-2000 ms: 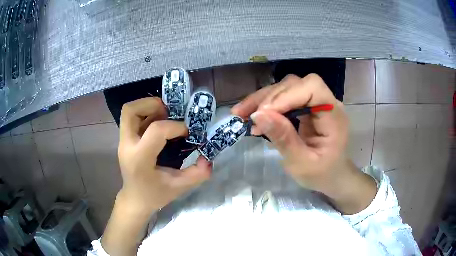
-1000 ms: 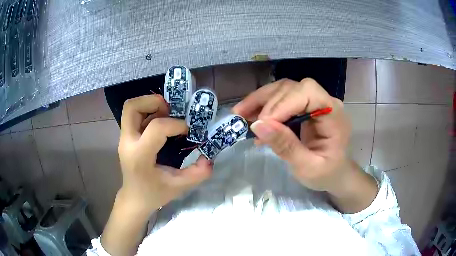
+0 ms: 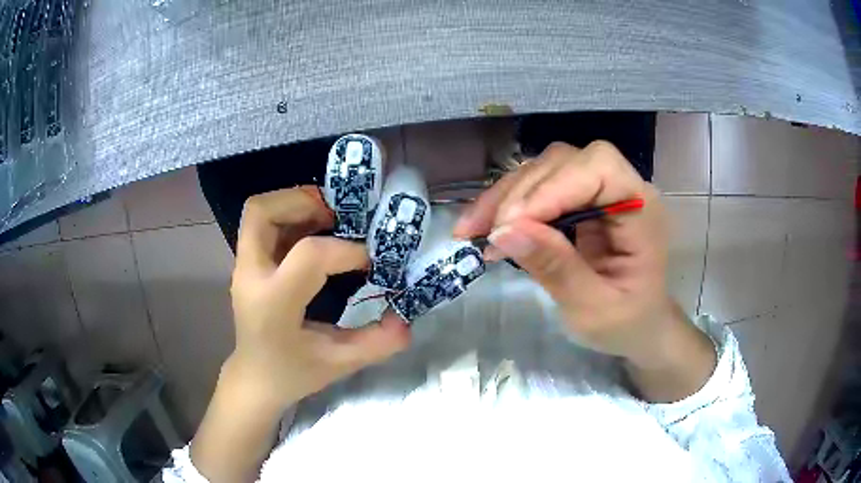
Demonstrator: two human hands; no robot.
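My left hand (image 3: 293, 292) holds three part-assembled electronic units fanned out, boards facing up: one upright (image 3: 354, 184), one slightly tilted in the middle (image 3: 398, 231), and one slanting to the right (image 3: 442, 281). Each has a white rounded body and a dark board with a pale patch near its far end. Thin red lead wires (image 3: 370, 297) show near the lower ends. My right hand (image 3: 576, 245) grips a thin black hand tool with a red end (image 3: 614, 209). Its tip is at the far end of the right-hand unit; exact contact cannot be told.
The grey workbench top (image 3: 453, 57) crosses the upper view, its front edge just beyond the units. A clear blister tray (image 3: 38, 104) lies at the far left. Grey plastic stools (image 3: 123, 434) stand on the tiled floor (image 3: 755, 255). The white-clothed lap is below the hands.
The three units have moved slightly right and down, and the upper two have turned a little. The tool has shifted slightly right with my right hand.
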